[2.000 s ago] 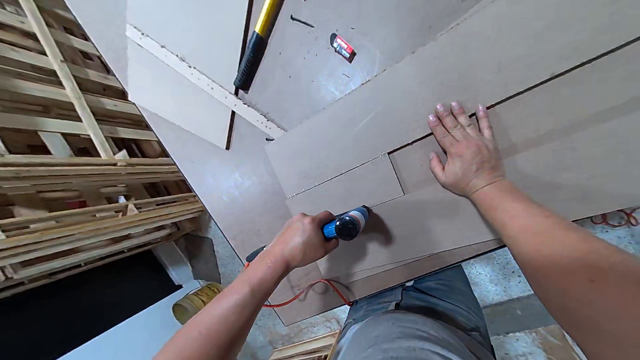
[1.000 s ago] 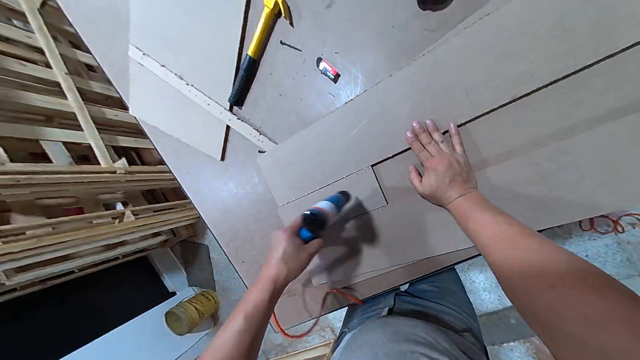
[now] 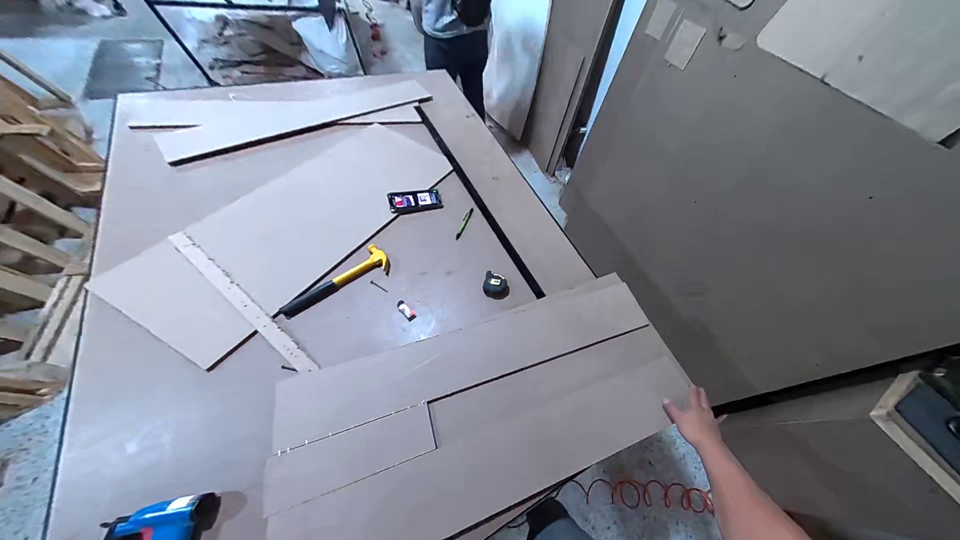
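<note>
My right hand [image 3: 696, 417] rests at the right end of a long light board [image 3: 547, 405], its fingers at the corner and holding no tool. A narrower board [image 3: 480, 341] lies along its far side, and a short rectangular piece [image 3: 356, 454] fills the left end between them. The blue pneumatic nailer [image 3: 169, 517] is at the lower left on the worktable; my left hand is out of view. Farther back lie a yellow-and-black claw hammer [image 3: 337, 281], a nail [image 3: 379, 286], a small red-and-white object [image 3: 406, 310] and a tape measure [image 3: 496, 285].
A phone [image 3: 415, 200] and a green pen [image 3: 465, 223] lie on the table [image 3: 161, 427] near loose panels [image 3: 300, 202]. A big upright panel [image 3: 765, 225] stands at the right. A red coiled hose [image 3: 637, 495] hangs below the boards. A person [image 3: 456, 45] stands beyond.
My right hand has moved from the middle of the boards to their right end. The nailer, earlier in my left hand, now lies at the lower left. The view has tilted up widely.
</note>
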